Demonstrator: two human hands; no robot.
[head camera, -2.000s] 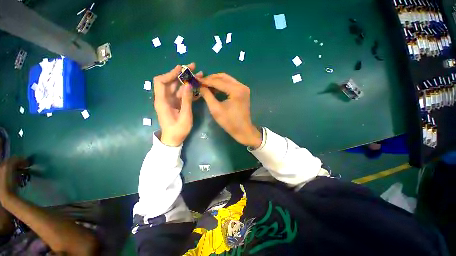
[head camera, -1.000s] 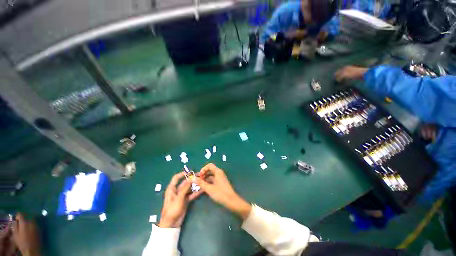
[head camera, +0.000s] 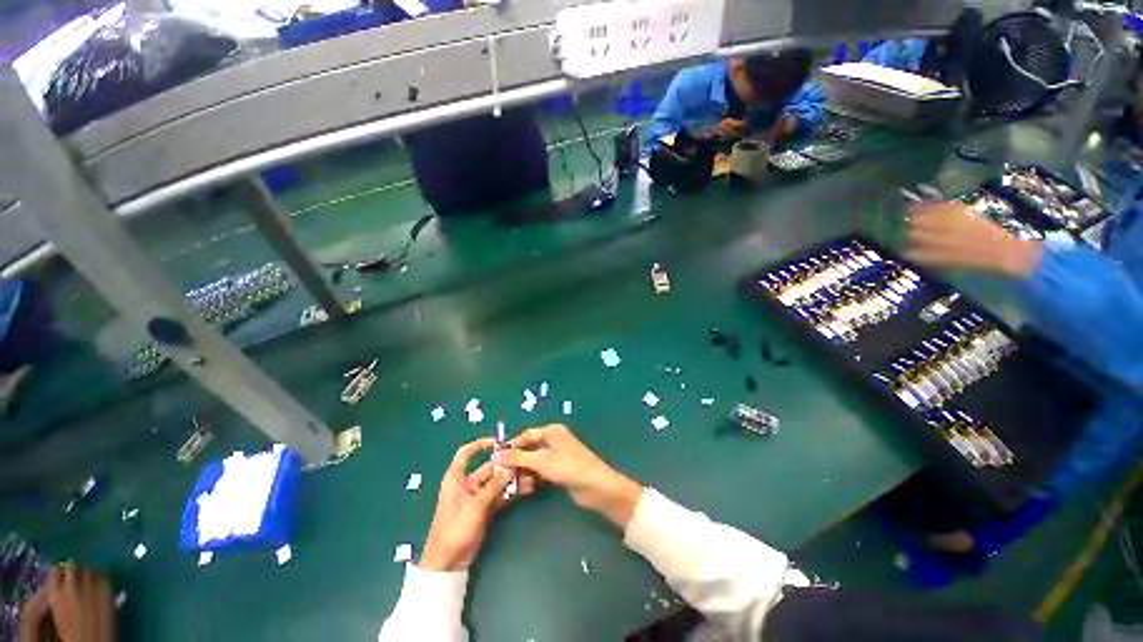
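Note:
A small electronic module (head camera: 504, 459) is held upright between both hands, mostly covered by the fingers. A thin light tip sticks up above them. My left hand (head camera: 463, 504) grips it from the left side. My right hand (head camera: 560, 467) has its fingertips on it from the right. Loose white pads (head camera: 474, 410) lie on the green bench just beyond the hands, with more at the left and right. A pale-blue square (head camera: 610, 357) lies farther off. A blue parts bin (head camera: 242, 499) heaped with white pieces stands at the left.
A black tray (head camera: 859, 389) with rows of modules is at the right, with a separate module (head camera: 755, 419) and dark scraps beside it. A slanted metal post (head camera: 176, 326) stands left. A blue-sleeved arm (head camera: 1040, 270) reaches over the tray. A person (head camera: 740, 107) sits opposite. Another hand is at lower left.
The view has tilted up, bringing in the shelf, socket strip and other people. The module is now upright between my hands. The neighbour's hand has moved to above the tray's far end.

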